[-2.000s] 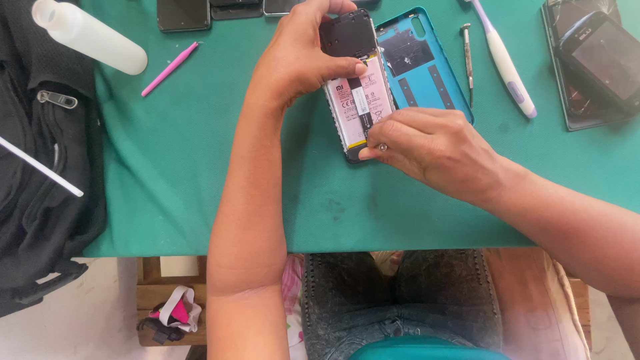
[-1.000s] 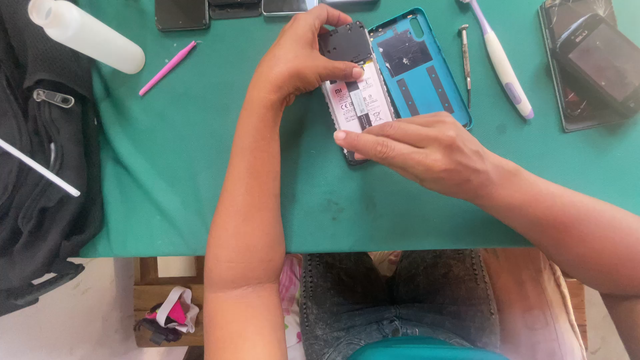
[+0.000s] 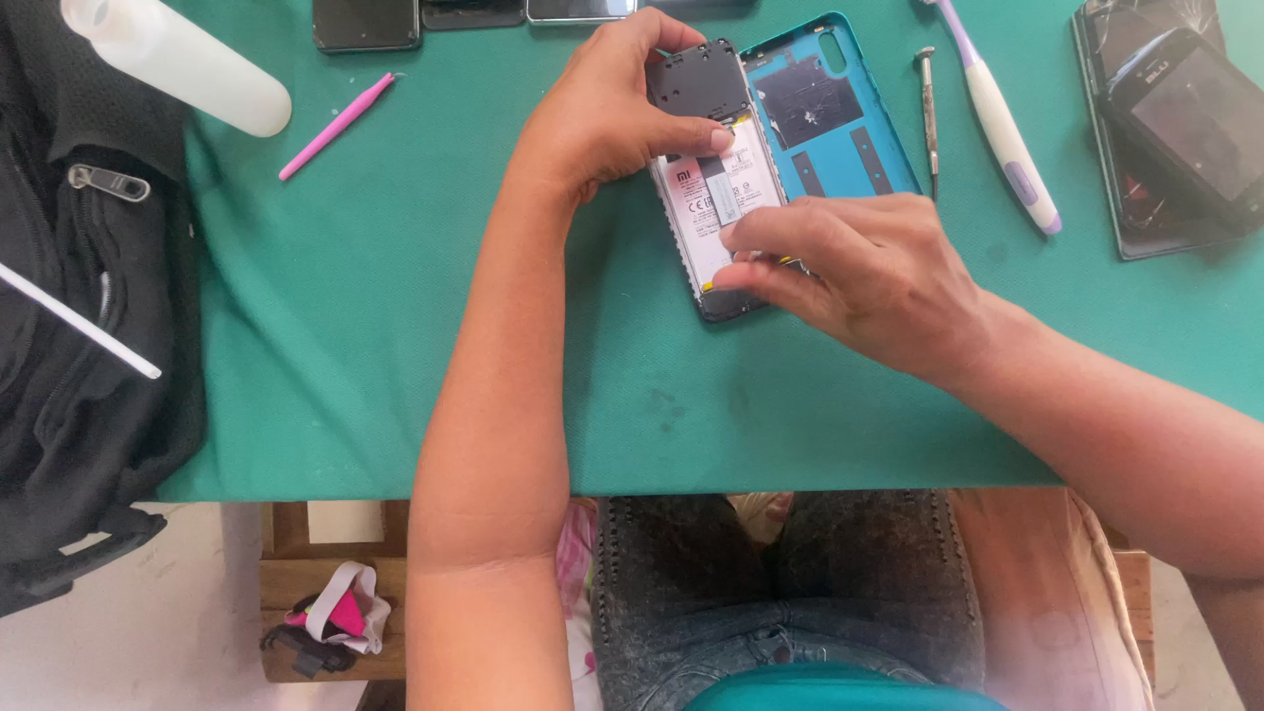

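Observation:
An opened smartphone [image 3: 699, 94] with its white battery [image 3: 702, 232] exposed lies tilted on the green cloth. My left hand [image 3: 617, 109] grips its upper part, the thumb over the top of the battery and the fingers behind the far edge. My right hand [image 3: 854, 272] is at the lower half of the battery, thumb and forefinger close together by the dark flex cable with a pale label [image 3: 725, 197]. Whether something small is between those fingertips is hard to see. The teal back cover [image 3: 847, 148] lies inside up beside the phone, partly behind my right hand.
A precision screwdriver [image 3: 929, 123] and a toothbrush [image 3: 1007, 138] lie to the right, near a BLU phone [image 3: 1190, 128] on a cracked device. To the left are a pink pen-like tool [image 3: 338, 125], a white bottle [image 3: 178, 64] and a black bag [image 3: 89, 247]. Several phones [image 3: 366, 22] line the far side.
My right hand has moved from the phone's lower end up along the battery, and its fingertips now meet near the flex cable. My left hand keeps its hold on the phone's top.

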